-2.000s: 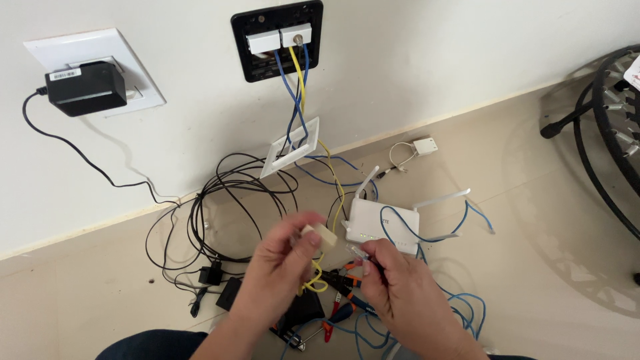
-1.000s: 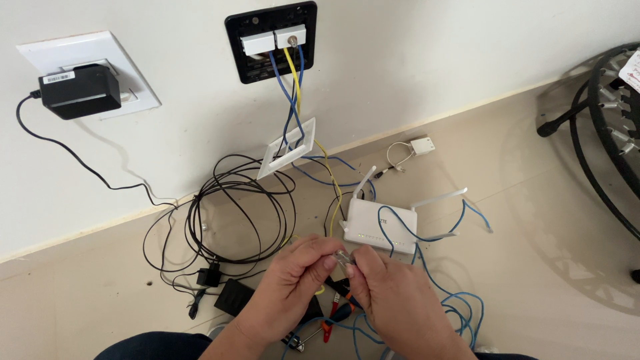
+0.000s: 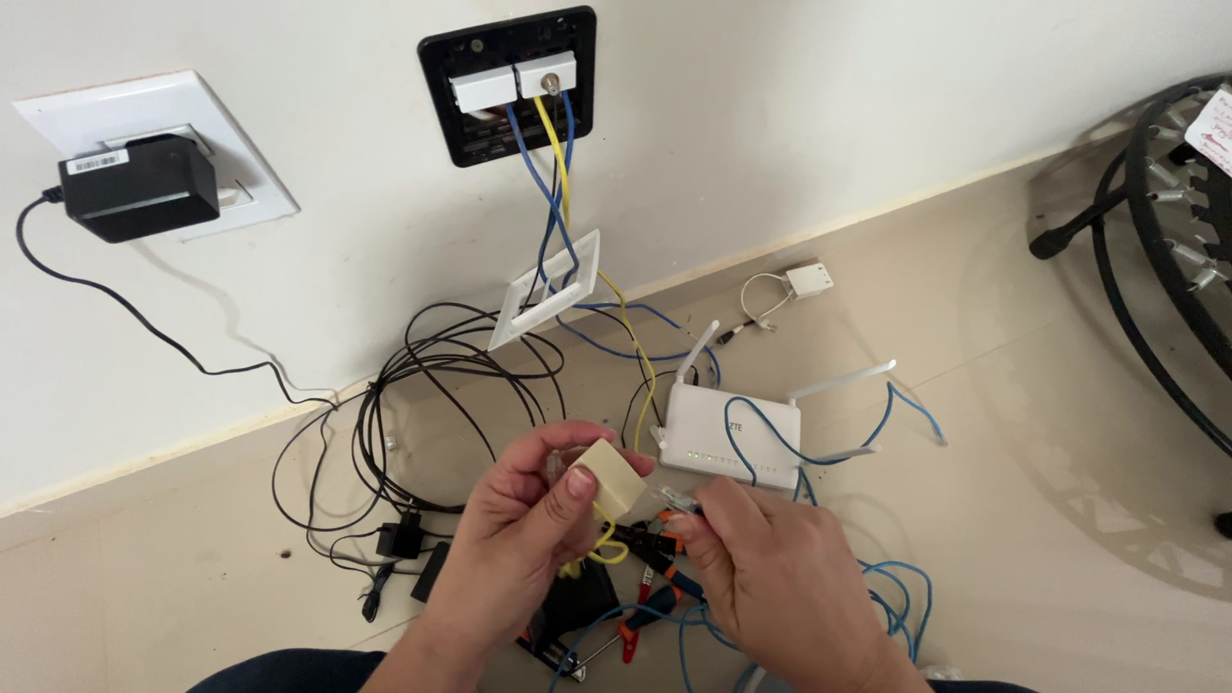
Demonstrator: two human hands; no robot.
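My left hand (image 3: 539,525) grips a small cream-coloured box (image 3: 610,476), probably a network cable coupler, between thumb and fingers. A clear plastic piece shows behind its fingers. In my right hand (image 3: 770,568) is a clear RJ45 plug (image 3: 677,499), pointing at the box with a small gap between them. A yellow cable (image 3: 608,551) loops just under the box. Right behind the hands lies a white ZTE router (image 3: 736,433) with lit indicators. Blue network cable (image 3: 900,577) runs over the router and beside my right forearm.
An open black wall box (image 3: 510,135) holds white modules with blue and yellow cables, which pass through a hanging white frame (image 3: 546,289). A black adapter (image 3: 140,188) is plugged in at left. Coiled black cable (image 3: 371,414), orange-handled tools (image 3: 664,602) and a round black metal frame (image 3: 1136,192) stand or lie around.
One second ago my hands were together; now they are slightly apart, with the cream box and the plug both showing. Two seconds ago they were farther apart.
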